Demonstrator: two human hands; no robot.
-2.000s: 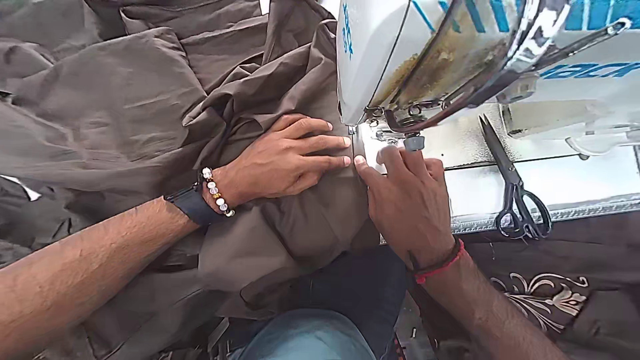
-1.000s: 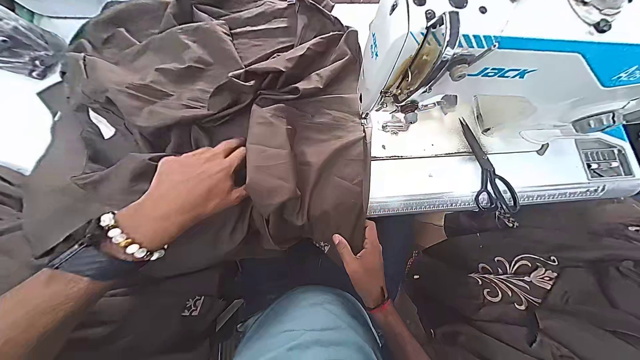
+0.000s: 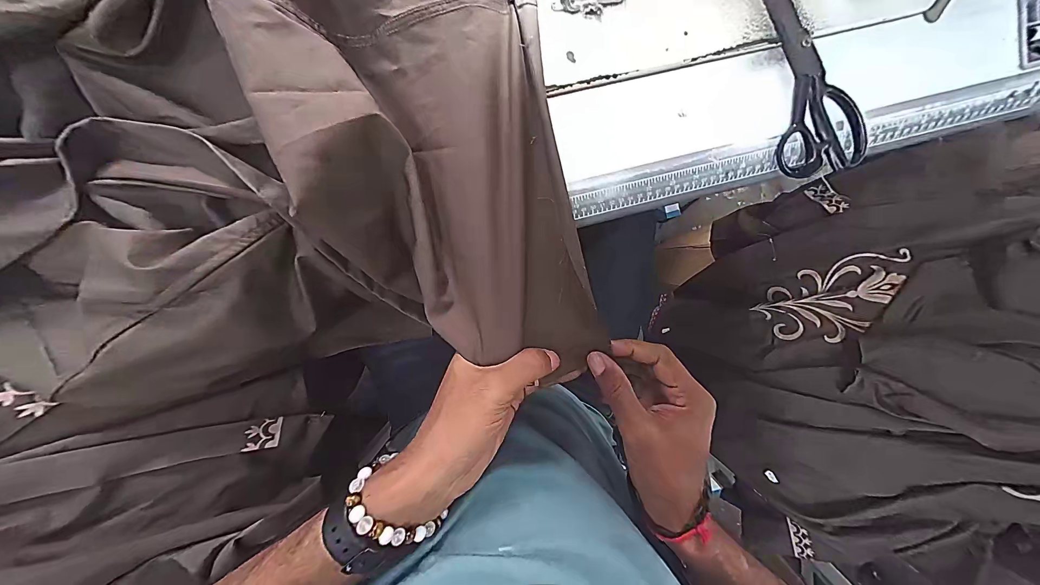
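Brown fabric (image 3: 479,203) hangs over the front edge of the sewing machine's bed towards my lap. My left hand (image 3: 479,406), with a beaded bracelet and a dark band at the wrist, grips its lower edge, thumb on top. To the right, my right hand (image 3: 662,414) pinches the corner of the same edge between thumb and fingertip. The fabric is pulled fairly straight along its right side, up to the top of the view. The needle and presser foot are out of view.
Black-handled fabric scissors (image 3: 812,122) lie on the white machine bed (image 3: 650,122), handles over its ruler-marked front edge. Dark embroidered fabric (image 3: 910,390) lies to the right. More brown cloth (image 3: 146,284) is heaped at the left.
Both hands were beside the presser foot two seconds ago; they are now at the fabric's lower edge. My left hand has moved right since one second ago. The view has tilted down and closer.
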